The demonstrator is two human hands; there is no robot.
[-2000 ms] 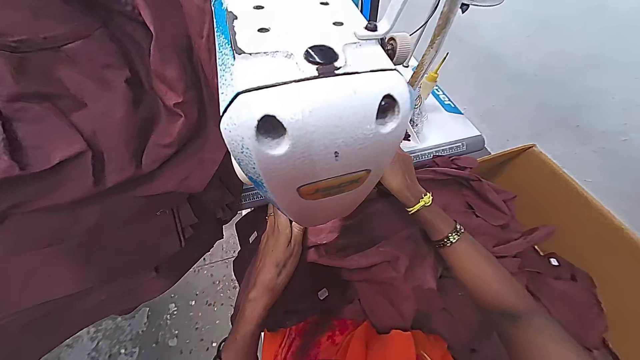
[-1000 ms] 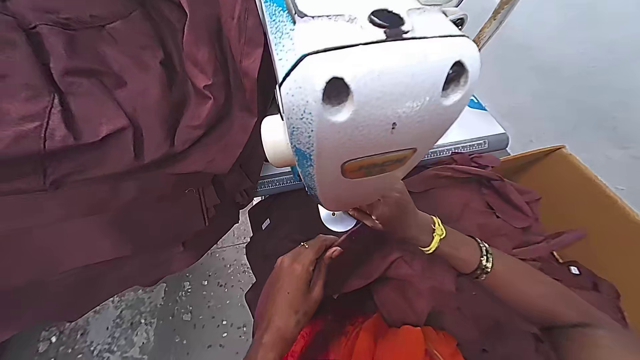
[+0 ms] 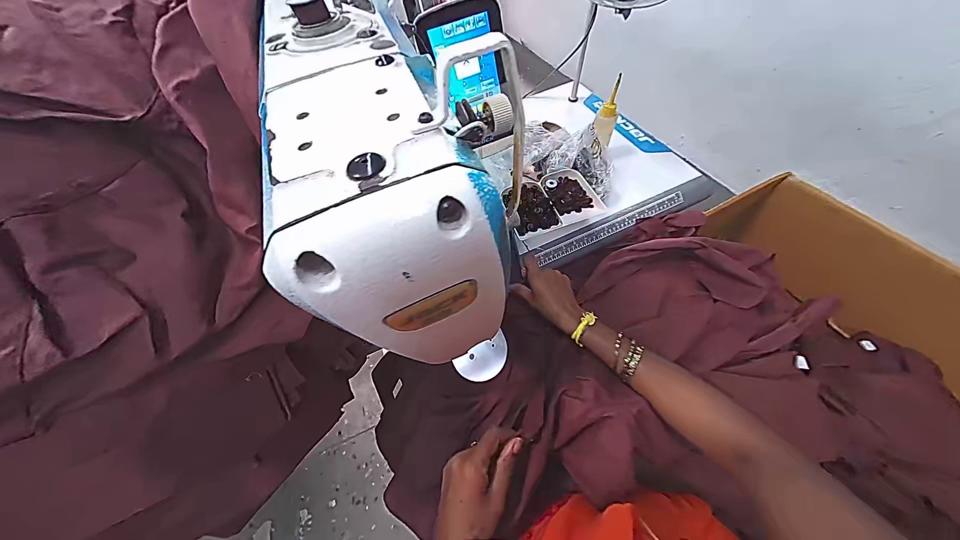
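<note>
A white and blue Jack sewing machine (image 3: pixel 390 255) fills the upper middle, a round white disc (image 3: pixel 481 360) showing below its head. Maroon cloth (image 3: pixel 600 420) lies in folds under and to the right of it. My left hand (image 3: pixel 480 480) is low in the view with thumb and forefinger pinched at the cloth. My right hand (image 3: pixel 551 292), with a yellow band at the wrist, reaches beside the machine head to the table edge; its fingertips are partly hidden, and whether it holds anything does not show.
Behind my right hand are a metal ruler strip (image 3: pixel 611 229), trays of dark buttons (image 3: pixel 568 193), a plastic bag and a yellow-tipped bottle (image 3: pixel 605 124). A lit control screen (image 3: pixel 465 64) stands farther back. A cardboard box (image 3: pixel 840 255) is at right, and more maroon cloth (image 3: pixel 135 300) hangs at left.
My hands were close together at the cloth below the machine head a second ago. They are now apart, the right one farther forward at the table edge. The view has shifted.
</note>
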